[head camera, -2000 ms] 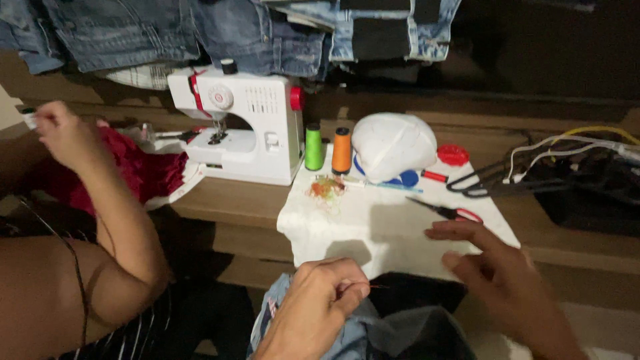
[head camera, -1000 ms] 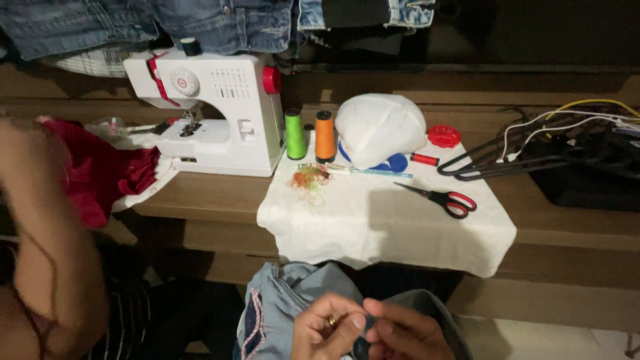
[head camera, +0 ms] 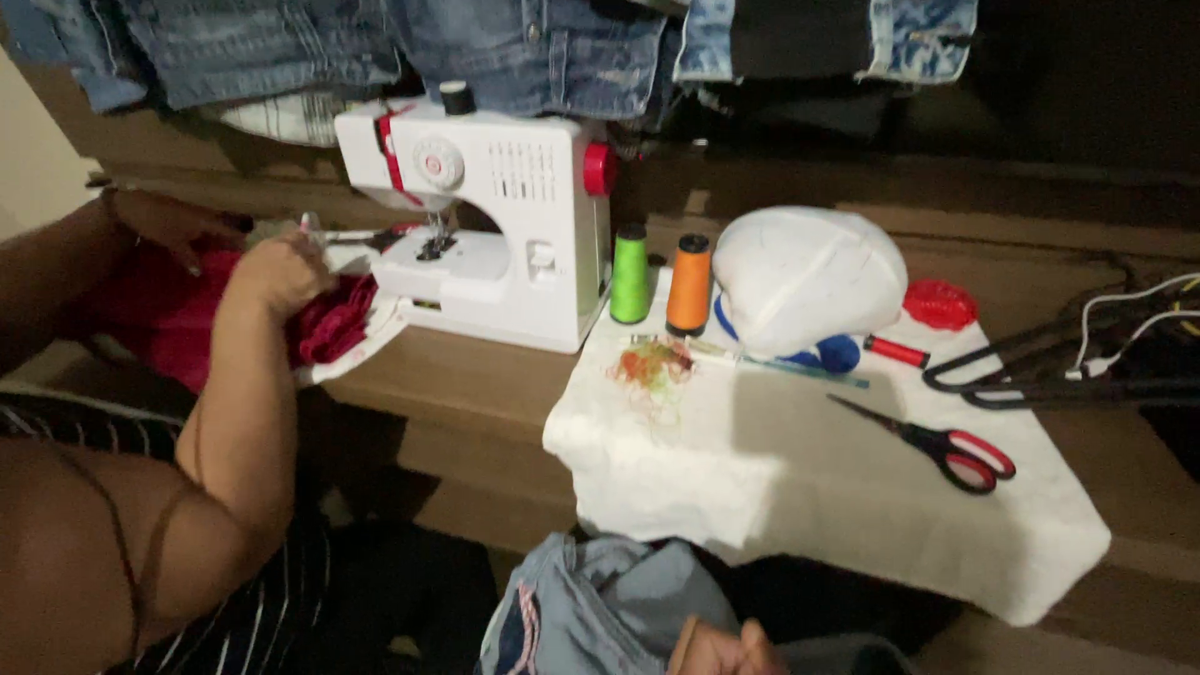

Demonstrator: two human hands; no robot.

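Note:
At the bottom edge, only the knuckles and part of the fingers of one hand show, seemingly my left hand [head camera: 727,650]. It is beside a grey-blue denim garment [head camera: 637,586] on my lap; whether it holds anything is hidden. My right hand is out of view. Above, on a white cloth [head camera: 656,478], lie red-and-black scissors [head camera: 937,450], a tangle of thread scraps [head camera: 652,366] and a clear-blue slender tool [head camera: 806,370]. Green [head camera: 630,277] and orange [head camera: 689,286] thread cones stand near a white fabric bundle [head camera: 811,281]. A small red spool [head camera: 896,352] lies to its right.
A white sewing machine [head camera: 553,225] stands at centre-left on the wooden surface [head camera: 469,375]. At left, another person's hands [head camera: 281,272] are on dark red fabric [head camera: 333,323]. Jeans [head camera: 600,56] hang above. Black bars [head camera: 1012,375] and white cables [head camera: 1106,328] lie right.
My hands were apart, then close together above the denim; now only part of one shows at the bottom edge. The other person's raised hand has come down to the red fabric.

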